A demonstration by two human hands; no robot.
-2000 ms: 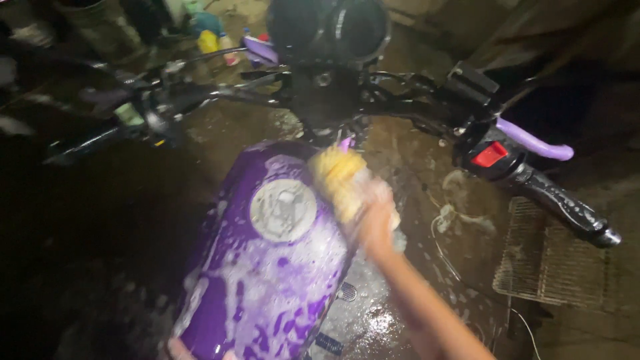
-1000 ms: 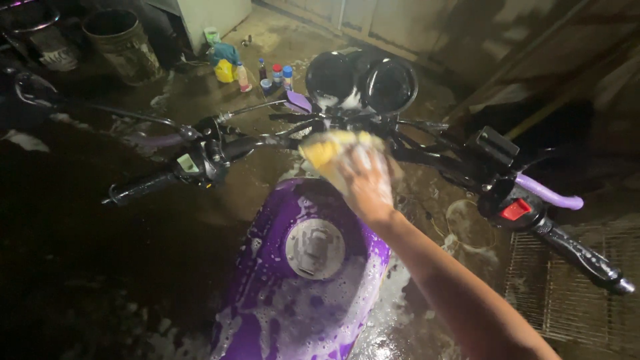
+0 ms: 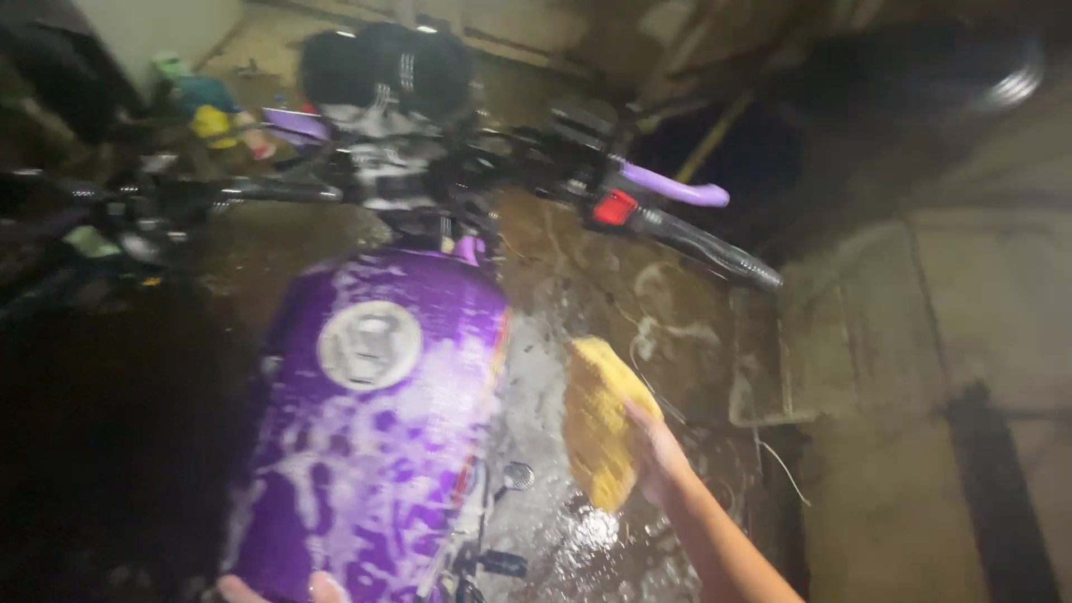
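Note:
My right hand (image 3: 657,448) grips a yellow sponge (image 3: 607,423) in the air to the right of a motorcycle's purple fuel tank (image 3: 377,469). White suds streak the tank around its round metal filler cap (image 3: 370,345). At the bottom edge, the fingertips of my left hand (image 3: 280,590) rest on the rear of the tank; the rest of that hand is out of view. Ahead of the tank are foam-covered handlebar parts, the black gauges (image 3: 389,71), a purple lever (image 3: 674,186) and the black right grip (image 3: 708,247) beside a red switch (image 3: 615,207).
The handlebar (image 3: 276,193) spans the view ahead. A foot peg (image 3: 502,563) juts out low beside the tank. Wet, sudsy floor (image 3: 536,360) lies beneath. Several blurred bottles and a yellow item (image 3: 213,126) stand at the upper left. A thin wire (image 3: 783,469) lies at the right.
My right hand has moved with the sponge from the handlebar centre to the right of the tank. More foam shows below the gauges. My left fingertips are in view again. The view has shifted.

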